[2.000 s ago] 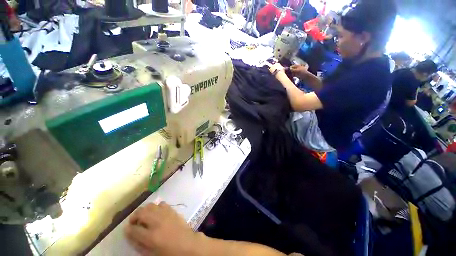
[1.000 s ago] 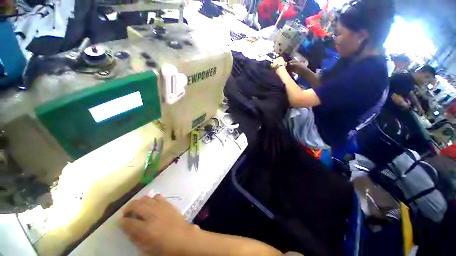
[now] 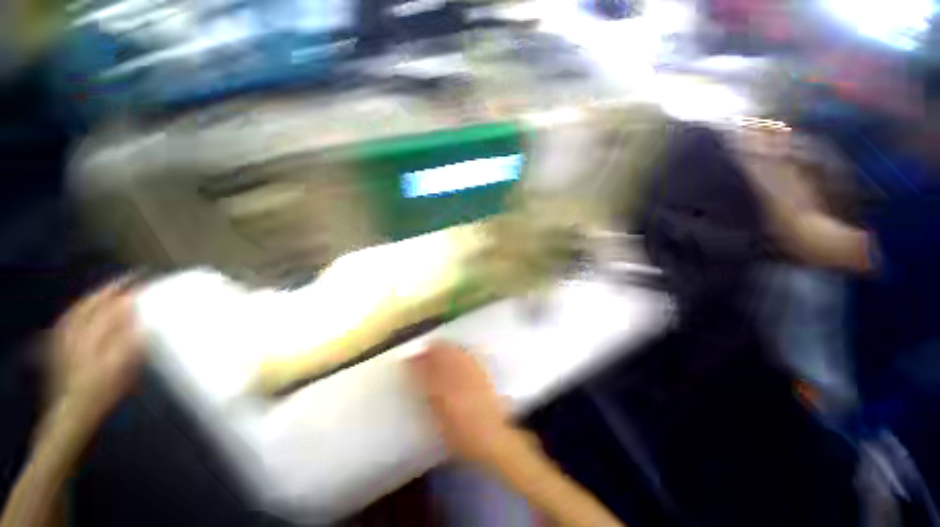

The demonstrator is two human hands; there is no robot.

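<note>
The frame is strongly blurred. The beige sewing machine with its green panel and lit screen stands across the middle. Its cream bed borders the white table. My right hand rests at the white table in front of the bed; no held thing can be made out. My left hand is at the table's left end, beside its edge; its fingers are too blurred to tell whether it holds anything. A green smear on the bed looks like the thread snips.
Dark cloth lies beyond the machine's right end. Another person's forearm and dark blue clothing show at the right. A dark area lies below the table's left edge. Blurred blue and white materials are behind the machine.
The view has swung left, so the machine and the other person appear farther right. My left hand has come into view. My right hand remains at the table's front part.
</note>
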